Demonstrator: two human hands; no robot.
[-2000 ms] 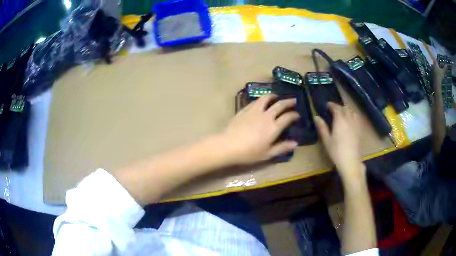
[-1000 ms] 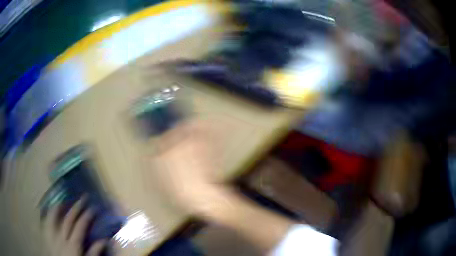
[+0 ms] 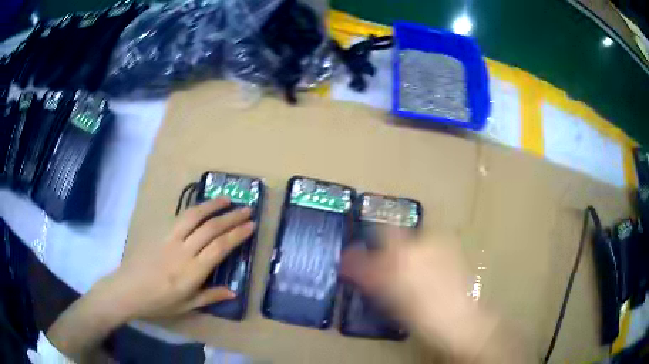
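Three black power bank bodies lie side by side on the tan cardboard sheet (image 3: 455, 178), each with a circuit board strip across its top end. My left hand (image 3: 206, 249) rests on the left power bank body (image 3: 238, 281), fingers spread over it; a thin black loop shows at its side. The middle power bank body (image 3: 306, 263) is uncovered, its ribbed inside showing. My right hand (image 3: 405, 277) is blurred over the right power bank body (image 3: 370, 323); its fingertips are unclear.
A blue parts tray (image 3: 480, 85) of tiny grey pieces stands at the back. Left of it are small black parts (image 3: 361, 60) and a clear plastic bag (image 3: 192, 50). More power bank bodies (image 3: 75, 163) stand at left. A black rod with a cord (image 3: 605, 284) lies at right.
The view has swung about. The three bodies now lie farther left on the cardboard, spaced side by side, away from the black rod. My left hand has moved with the left one.
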